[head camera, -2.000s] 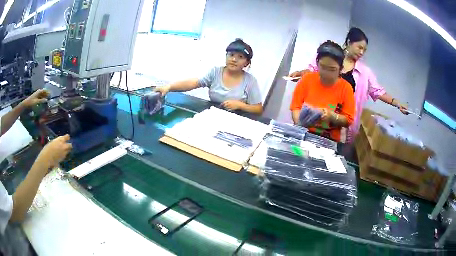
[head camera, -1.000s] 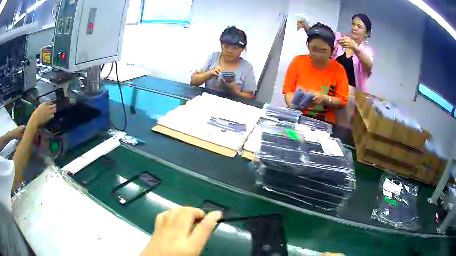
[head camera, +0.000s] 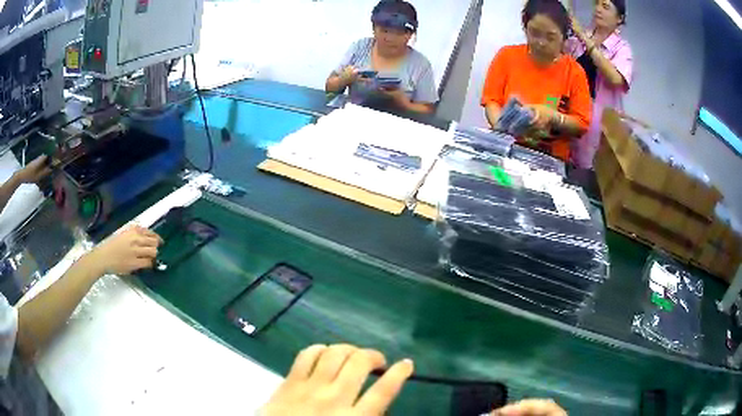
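Observation:
My left hand is at the bottom centre, its fingers on the near-left end of a black phone middle frame. The frame's upper edge and dark solid end show, and its lower part is cut off by the picture's edge. My right hand shows only as fingers at the bottom edge, by the frame's right end; its grip is hidden. Another phone middle frame lies on the green conveyor belt, left of and beyond my left hand, the belt showing through its opening.
A neighbour's hand is at another frame on the left. A white worktop lies near left. Beyond the belt are bagged trays, white sheets, and people handling small parts. A blue-based press stands left.
My hands have come into view at the bottom. Since a second ago the held frame has moved right and lower, with more of my right fingers showing. The neighbour's hand has moved to the belt.

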